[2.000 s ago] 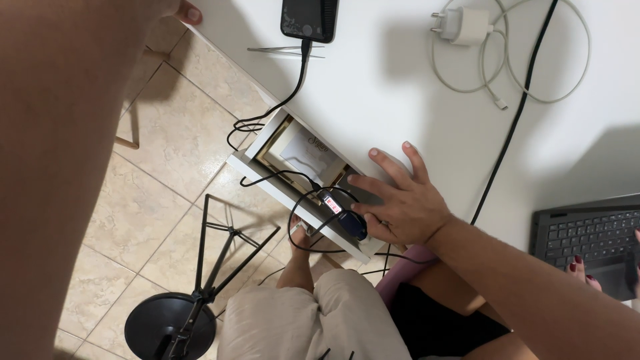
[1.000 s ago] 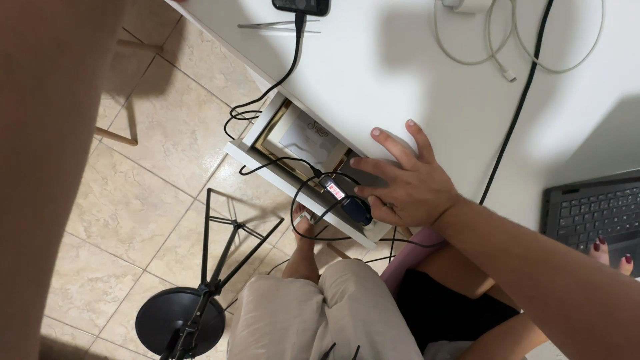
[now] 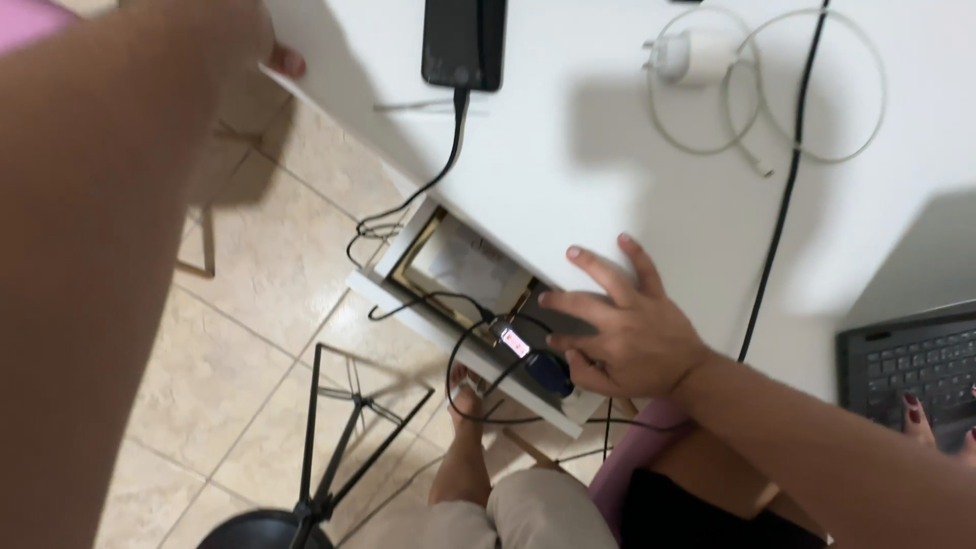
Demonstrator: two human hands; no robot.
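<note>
My right hand (image 3: 640, 328) spreads its fingers over the white table's edge and the open drawer (image 3: 465, 347), holding nothing that I can see. Its lower fingers are beside a dark blue plug-like piece (image 3: 549, 374), joined to a small USB meter with a lit display (image 3: 514, 342). Black cable loops around both. In the drawer lies a gold-edged box (image 3: 465, 267). At the upper left, my left hand (image 3: 287, 61) shows only a fingertip at the table edge; my forearm hides the rest. A black smartphone (image 3: 463, 46) lies on the table, plugged into a black cable.
Thin tweezers (image 3: 419, 105) lie below the phone. A white charger (image 3: 686, 57) with a coiled cable and a long black cable (image 3: 785, 191) are on the table (image 3: 518, 168). Another person's fingers (image 3: 917, 419) touch a laptop (image 3: 907, 366). A black metal stand (image 3: 316, 507) is on the tiled floor.
My left fingertip, out of view one second ago, shows again at the table edge. My right hand stays spread beside the meter and drawer. The view has shifted.
</note>
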